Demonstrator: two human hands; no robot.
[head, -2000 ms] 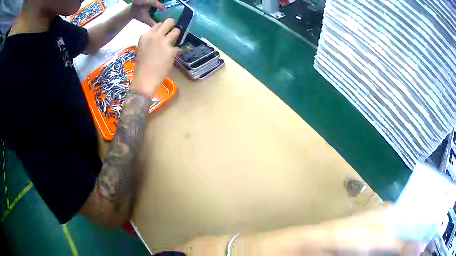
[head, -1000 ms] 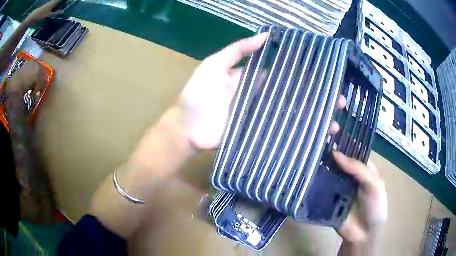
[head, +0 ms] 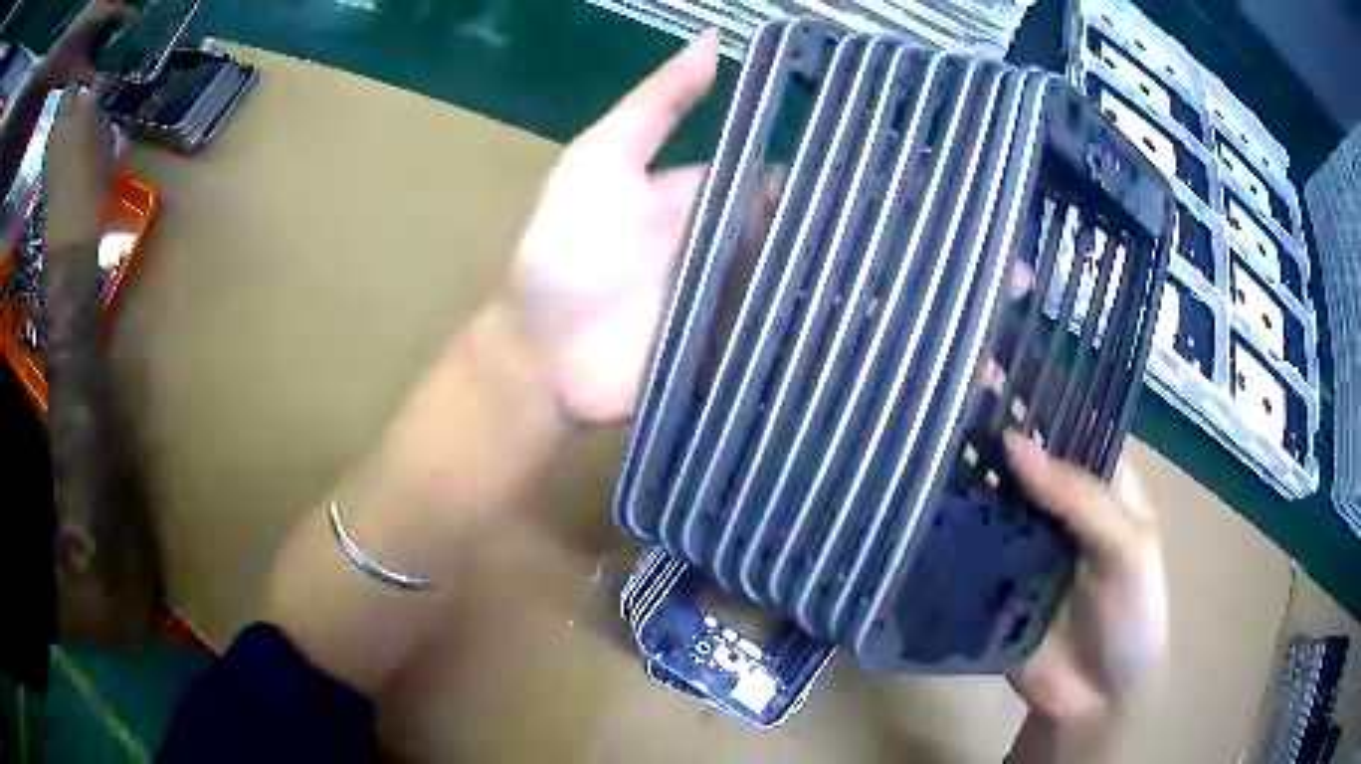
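A fanned stack of dark phone middle frames with silver edges (head: 836,336) is held up, tilted, in front of me. My right hand (head: 1097,560) grips its right end, with fingertips showing through the window and the thumb on the front frame. My left hand (head: 605,276), with a bracelet on the wrist, is at the stack's left side. Its thumb is raised off the frames; its other fingers are partly hidden behind the stack, so its hold is unclear. A smaller stack of middle frames (head: 724,657) lies on the tan board below, partly covered by the held stack.
A neighbour's tattooed forearm (head: 90,388) is at the left, by an orange parts tray (head: 135,224) and a frame stack (head: 202,97). A loaded blister tray (head: 1254,299) is at the right, with piled trays (head: 1339,321) beyond. More frame edges (head: 1306,702) show at lower right.
The earliest view shows the board with no stack in hand. Since the second view, the held stack has risen slightly and its frames have spread a little. My left thumb has lifted off its top edge.
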